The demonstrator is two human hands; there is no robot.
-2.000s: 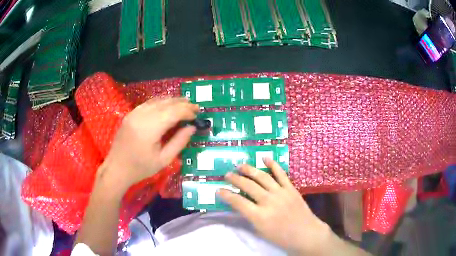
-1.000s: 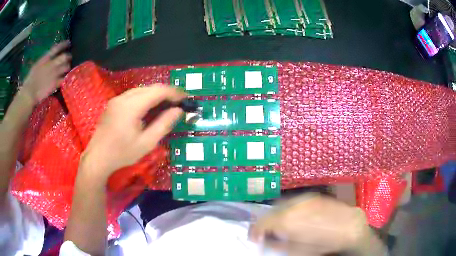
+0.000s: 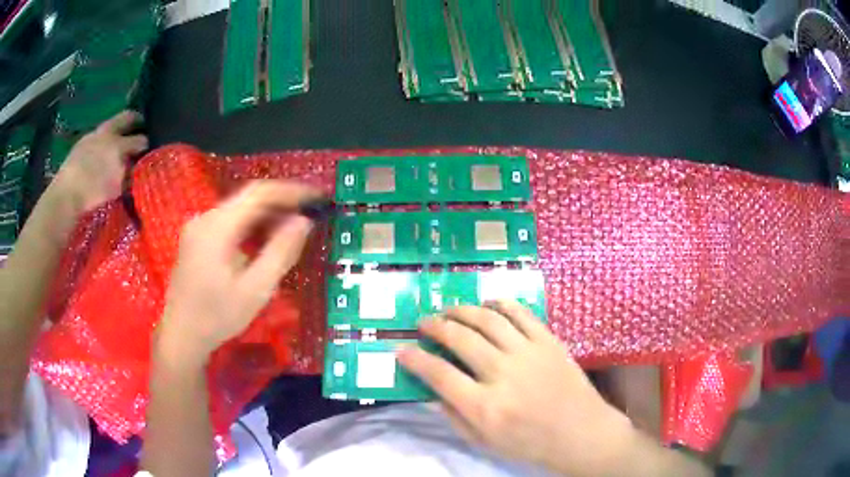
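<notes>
A green PCB panel of joined strips (image 3: 433, 238), with white and silver squares facing up, lies on the red bubble sheet (image 3: 643, 252). My left hand (image 3: 238, 261) is just left of the panel, above the sheet, its fingers closed on a small black object (image 3: 319, 209). What that object is cannot be told. My right hand (image 3: 508, 377) lies over the panel's lower right part, fingers spread and palm down. It covers the right end of the lowest strip and grips nothing that shows.
Green panel stacks stand at the back (image 3: 508, 47) and back left (image 3: 107, 79). A narrower two-strip piece (image 3: 267, 51) lies between them. Crumpled red bubble wrap (image 3: 121, 345) is at left. Another person's hand (image 3: 102, 163) touches the left side. A lit phone (image 3: 803, 93) stands at right.
My right hand has come from the near edge onto the panel. My left hand has drawn slightly left off the panel with the black object. The panel's lower end now sits slightly further left than its top.
</notes>
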